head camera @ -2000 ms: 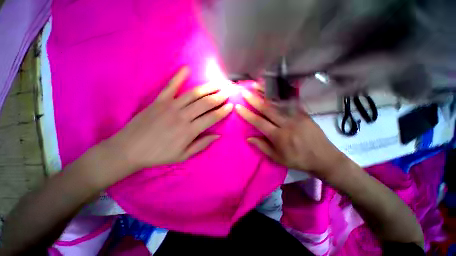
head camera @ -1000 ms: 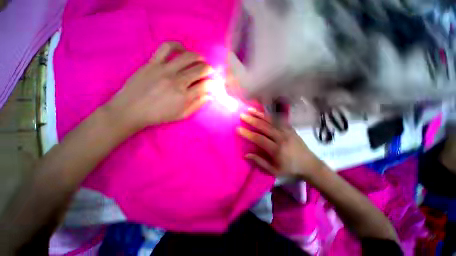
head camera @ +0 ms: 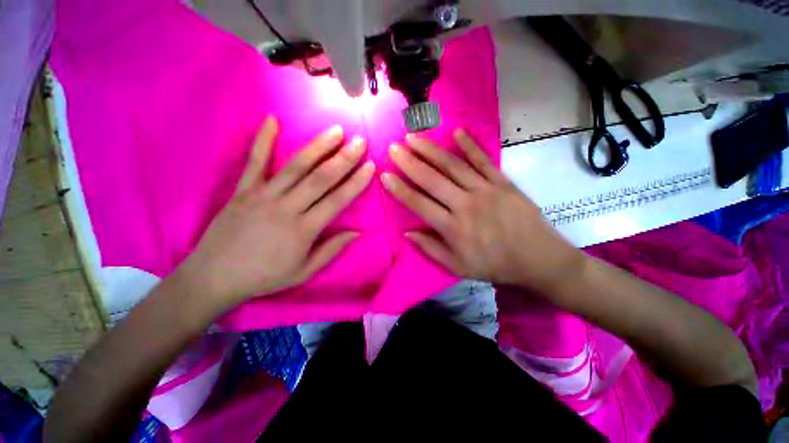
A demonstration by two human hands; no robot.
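Note:
A hot-pink fabric panel (head camera: 147,156) lies over the machine bed, with a seam line running from the needle area towards my lap. A small light-pink piece (head camera: 379,336) hangs from its near edge. My left hand (head camera: 277,212) lies flat on the panel left of the seam, fingers spread. My right hand (head camera: 471,208) lies flat on it right of the seam, fingers spread. Both hands' fingertips are just in front of the sewing machine's presser foot area (head camera: 372,82), where lamp glare hides the needle. A ridged silver knob (head camera: 422,116) is above my right fingertips.
Black scissors (head camera: 610,95) lie on the bed at right. A flat black rectangle (head camera: 748,145) lies beyond them on the white table edge (head camera: 606,212), which bears a printed scale. A wooden board (head camera: 30,251) and light-purple fabric (head camera: 22,69) are at left. Pink fabric (head camera: 666,260) is piled below right.
The view has steadied and the machine head shows clearly. The panel's near part has changed shape, with the seam and light-pink piece now visible. My left hand has flattened and sits lower than a second ago.

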